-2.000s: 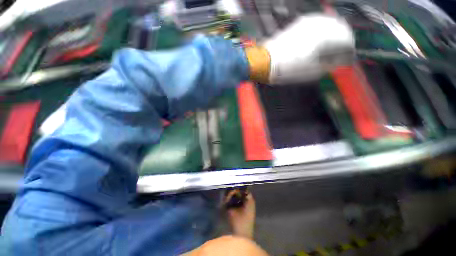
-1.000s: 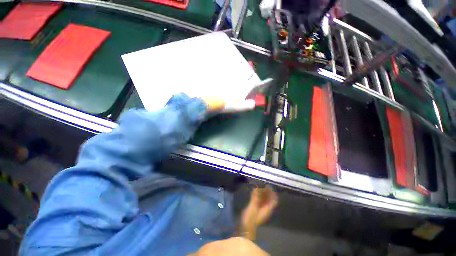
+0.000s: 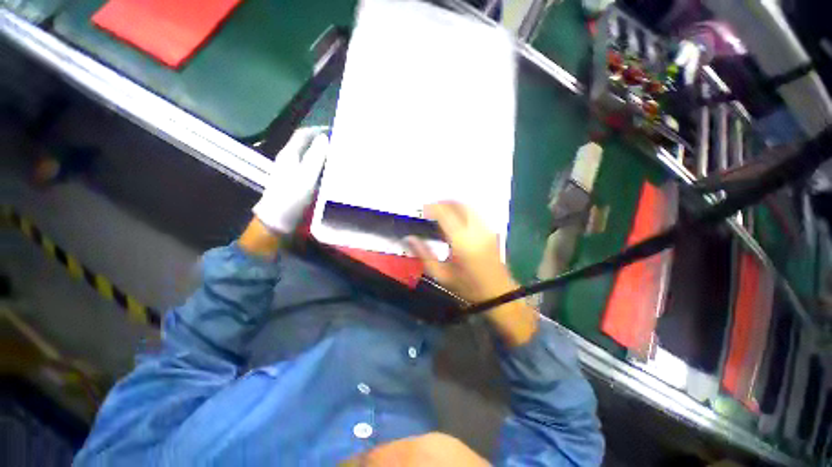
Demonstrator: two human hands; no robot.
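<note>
A large white cover [image 3: 424, 119] lies lengthwise in front of me. A dark strip [image 3: 379, 219] shows between its flat face and a pale near edge. My left hand [image 3: 294, 181], in a white glove, is at the cover's left edge and holds it there. My bare right hand [image 3: 465, 251] is at the near right corner, fingers bent over the right end of the dark strip. Whether it grips anything is unclear. A red pad [image 3: 388, 264] shows under the near edge. A black cable [image 3: 602, 264] crosses in front of my right wrist.
Green boards [image 3: 219, 87] and another red pad [image 3: 173, 27] lie to the left. To the right are a red pad [image 3: 634, 283], a dark chassis [image 3: 698, 292] and a metal bar [image 3: 575, 191]. A silver rail [image 3: 155, 119] runs along the near side. Yellow-black tape marks the floor.
The cover has turned lengthwise and come nearer. My left hand has moved to its left edge. My right hand has risen from below the rail to its near corner. The view has shifted.
</note>
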